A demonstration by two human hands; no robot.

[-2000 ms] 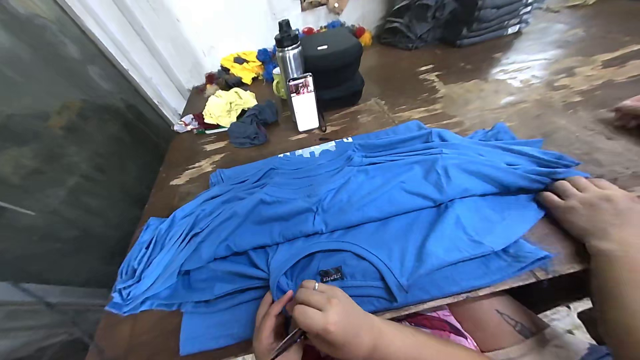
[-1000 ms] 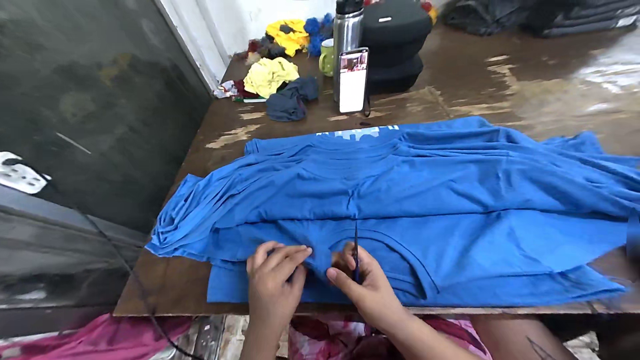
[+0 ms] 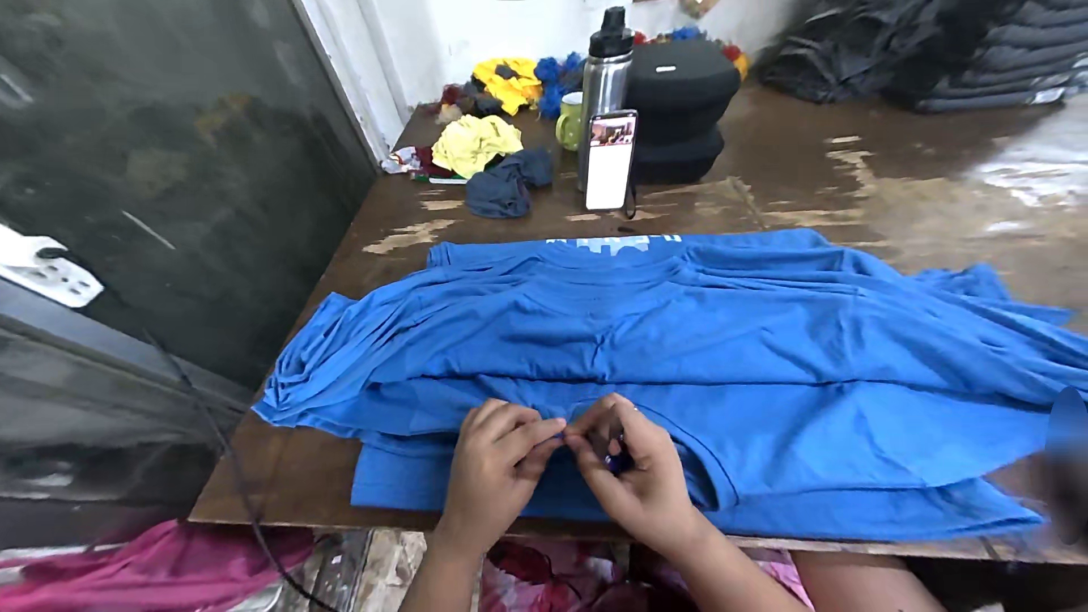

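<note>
Several blue T-shirts [image 3: 748, 340] lie layered on a brown wooden table, the front one with its round collar near the table's front edge. My left hand [image 3: 501, 463] pinches a small bit of the blue fabric at the left side of that collar. Fingertip to fingertip with it, my right hand [image 3: 625, 463] also pinches there and holds a small dark tool, perhaps thread snips, in its curled fingers. The tool is mostly hidden by the hand. Behind the shirts, a phone [image 3: 610, 161] leans upright against a steel bottle [image 3: 606, 76].
Behind stand black cases [image 3: 680, 93] and a green mug [image 3: 569, 121], with yellow cloth [image 3: 476, 144] and dark cloth [image 3: 501, 187] to their left. Folded dark garments [image 3: 1003, 51] lie back right. A cable [image 3: 204, 408] hangs from a white power strip [image 3: 51, 268] at left.
Two seconds ago another hand lay on the shirts at the right; it is gone from there. My hands have come together at the collar since one second ago. The view has shifted.
</note>
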